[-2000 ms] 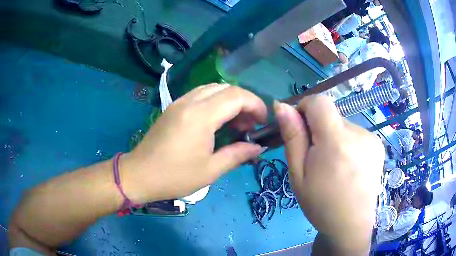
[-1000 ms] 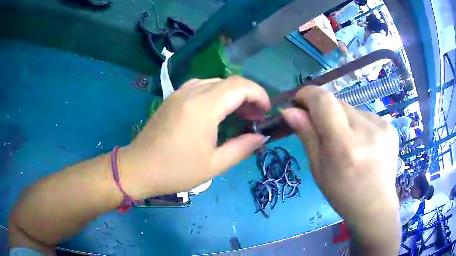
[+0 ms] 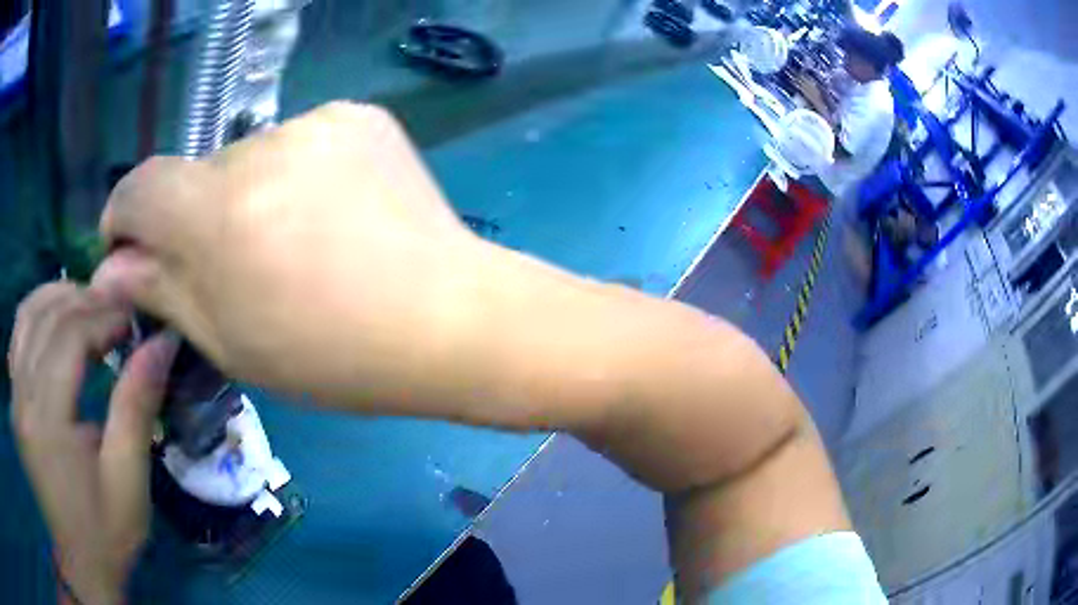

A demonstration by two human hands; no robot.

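My right hand (image 3: 284, 248) reaches in from the lower right, its fingers curled at the upper part of the press; what they grip is hidden. My left hand (image 3: 89, 437) is at the left edge, thumb and fingers bent around a small dark or metallic part just below the right fingertips; its grip is unclear. The press's silver return spring (image 3: 218, 83) stands above my right hand. The round white press fixture (image 3: 225, 459) with small white tabs shows below the hands, above the dark press base (image 3: 219, 538). The press head is mostly covered and blurred.
A black hoop (image 3: 449, 50) lies on the dark green belt (image 3: 567, 71). The blue-green bench (image 3: 390, 496) ends at a diagonal front edge. A seated person (image 3: 869, 112) is at the upper right, near white round items (image 3: 804, 140), a red object (image 3: 778, 227) and yellow-black floor tape (image 3: 806, 290).
The view has swung right, so the press and both hands now sit at the left. The strip pile is out of clear view. Both hands remain close together at the press.
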